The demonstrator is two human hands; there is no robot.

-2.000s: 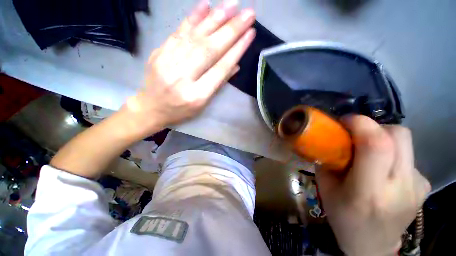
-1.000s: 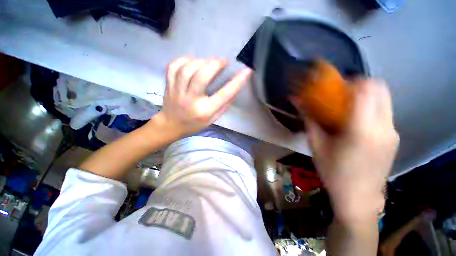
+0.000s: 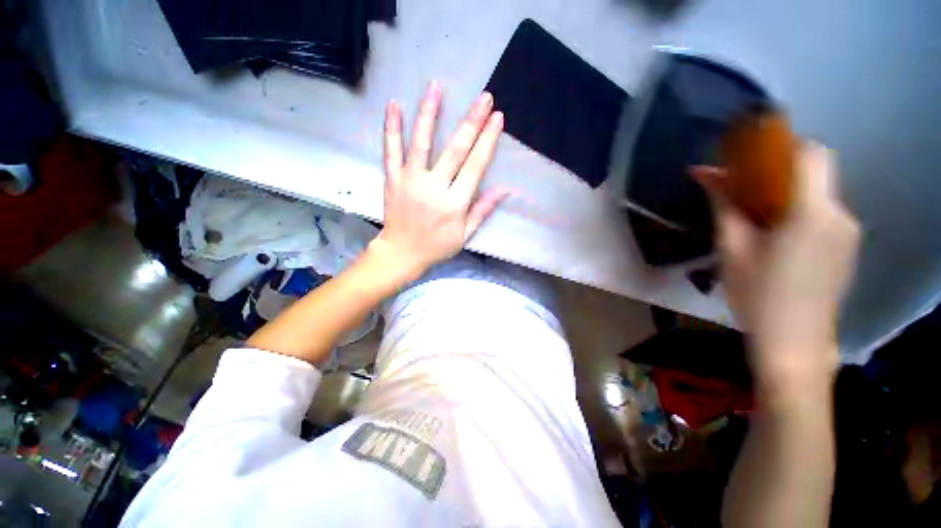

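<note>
A dark flat fabric piece [image 3: 557,101] lies on the pale table cover, its right end meeting or passing under the steam iron. The dark iron [image 3: 686,139] is blurred and stands right of the piece. My right hand [image 3: 789,242] grips its orange handle [image 3: 760,165]. My left hand [image 3: 439,186] lies palm down, fingers spread and empty, left of the piece, with the fingertips close to its left corner. Another dark piece [image 3: 666,239] shows below the iron at the table's front edge; how far it reaches under the iron is hidden.
A stack of dark pieces [image 3: 273,36] lies at the upper left of the whitish table cover [image 3: 258,129]. A dark blurred thing sits at the top edge. Below the table's front edge are white cloth [image 3: 242,227], red cloth [image 3: 702,397] and a cluttered floor.
The iron has moved right, uncovering most of the dark piece that it and my left hand covered earlier. My left hand has come off the piece and its fingers have spread.
</note>
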